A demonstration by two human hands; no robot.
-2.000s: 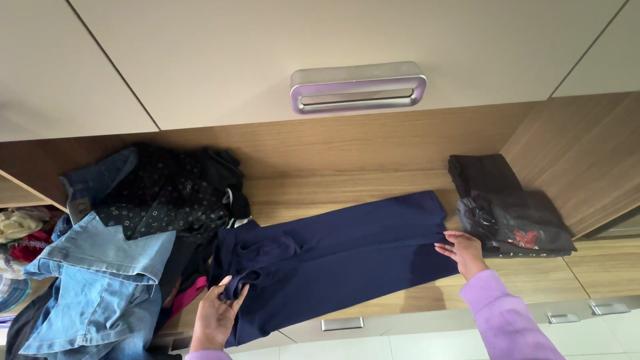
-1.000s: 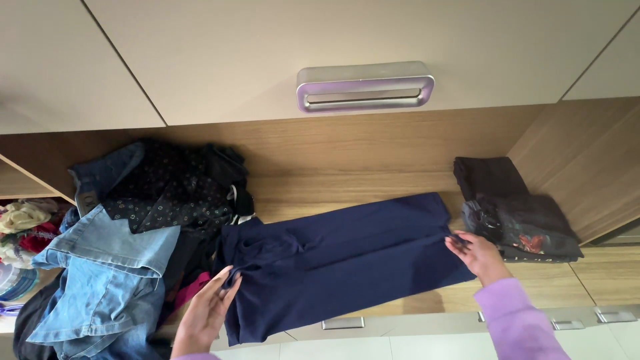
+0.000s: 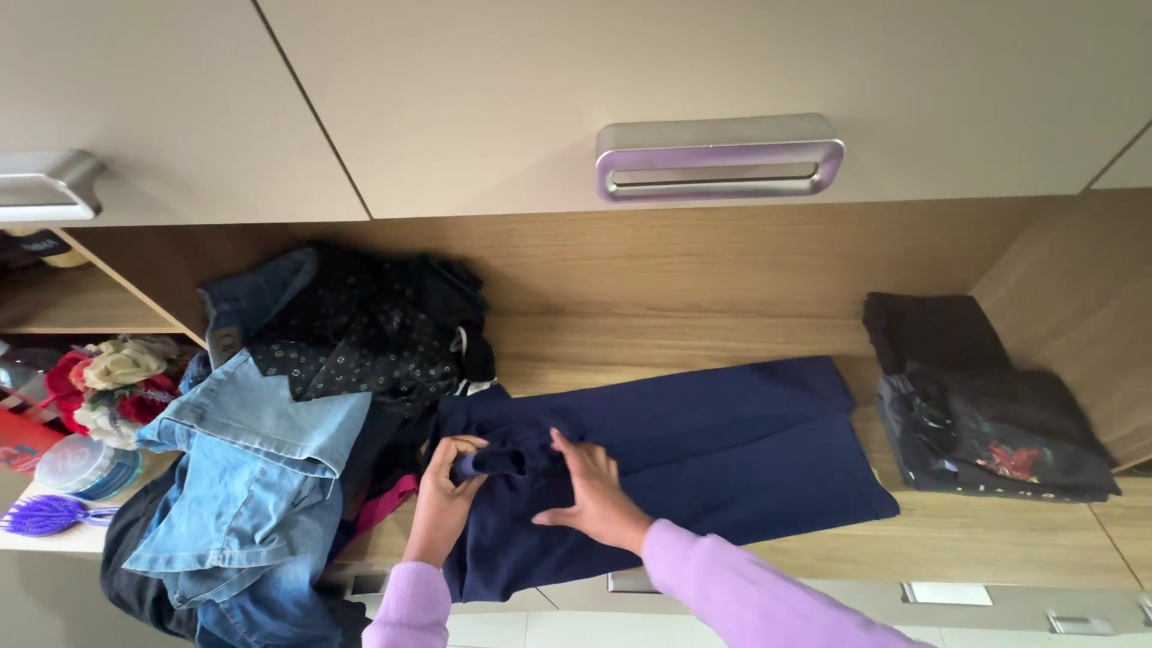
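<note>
Dark navy trousers [image 3: 720,450] lie flat across the wooden shelf, their waist end to the left and leg ends to the right. My left hand [image 3: 452,486] pinches a bunched edge of the cloth at the waist end. Close beside it, my right hand [image 3: 589,495] is over the same part of the garment, thumb and fingers spread apart. Light blue denim [image 3: 252,432] and a black patterned garment [image 3: 378,333] are heaped to the left of the trousers.
Folded dark clothes [image 3: 999,432] are stacked at the shelf's right end. A metal handle [image 3: 720,157] juts from the cabinet door above. Artificial flowers [image 3: 117,378], a round container [image 3: 87,466] and a purple hairbrush [image 3: 49,515] stand or lie at the far left.
My right hand has left the leg end of the trousers and moved left to the waist end, beside my left hand. The trousers remain spread on the shelf.
</note>
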